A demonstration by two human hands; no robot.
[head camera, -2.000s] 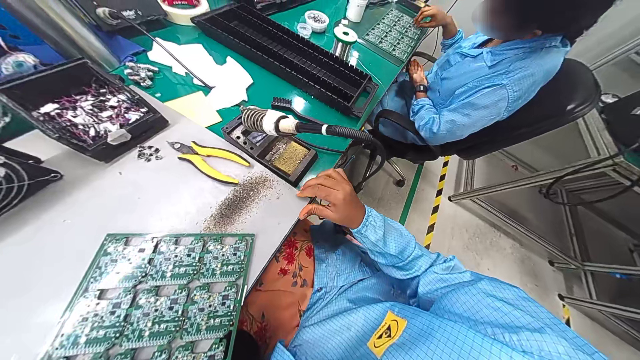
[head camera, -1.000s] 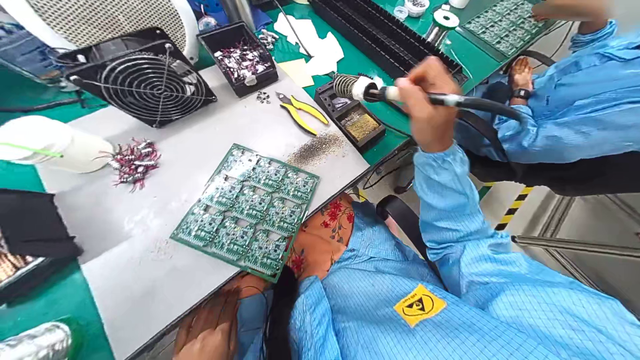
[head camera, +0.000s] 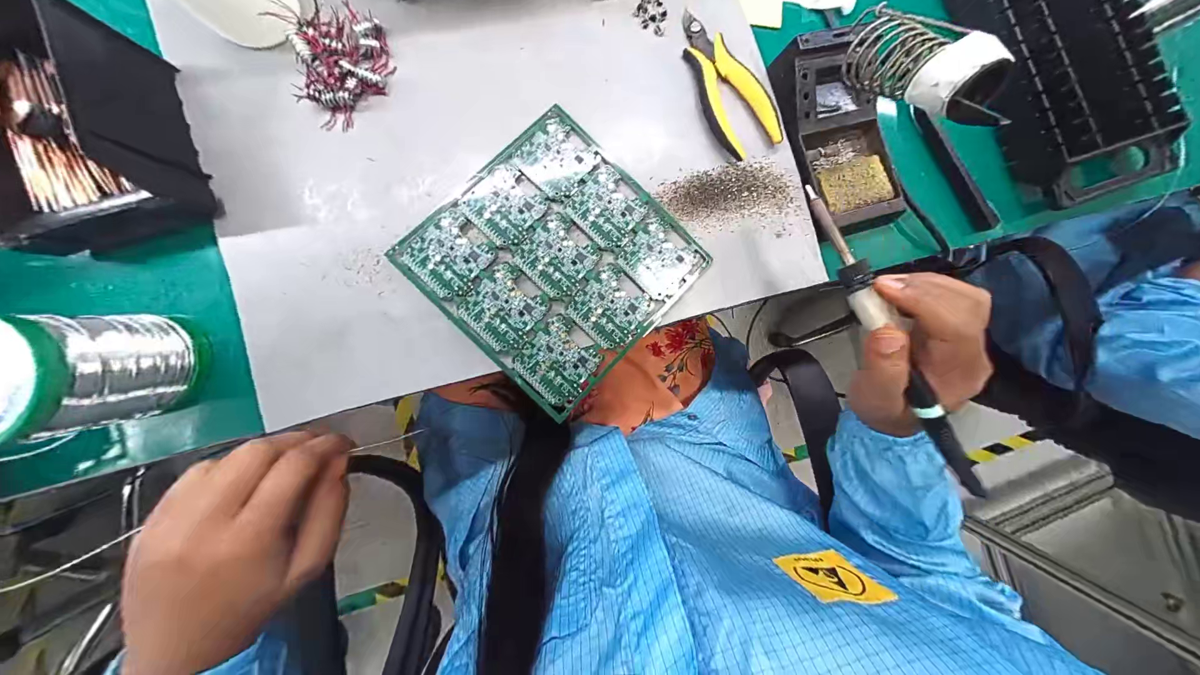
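Note:
My right hand (head camera: 923,347) grips a soldering iron (head camera: 870,305) by its pale handle, the tip pointing up and left past the table's edge. At the lower left, my left hand (head camera: 239,534) pinches a thin solder wire (head camera: 389,439), whose end sticks out to the right. Between the hands, a green panel of several circuit boards (head camera: 553,253) lies on the grey mat, one corner overhanging the front edge. Right of the iron's tip are the brass wool cleaner (head camera: 851,178) and the coil of the iron stand (head camera: 895,56). A solder spool (head camera: 122,370) lies at the left.
Yellow-handled cutters (head camera: 731,89) lie behind a scatter of small clippings (head camera: 731,192). A bundle of red and white wired parts (head camera: 342,61) is at the back. A black box of copper-coloured leads (head camera: 66,150) stands left, a black slotted rack (head camera: 1078,94) right. A co-worker's blue sleeve (head camera: 1148,309) shows at far right.
My right hand, at the iron in its stand one second ago, now holds the iron out of it, lower and nearer me. My left hand now shows with solder wire. The view has shifted.

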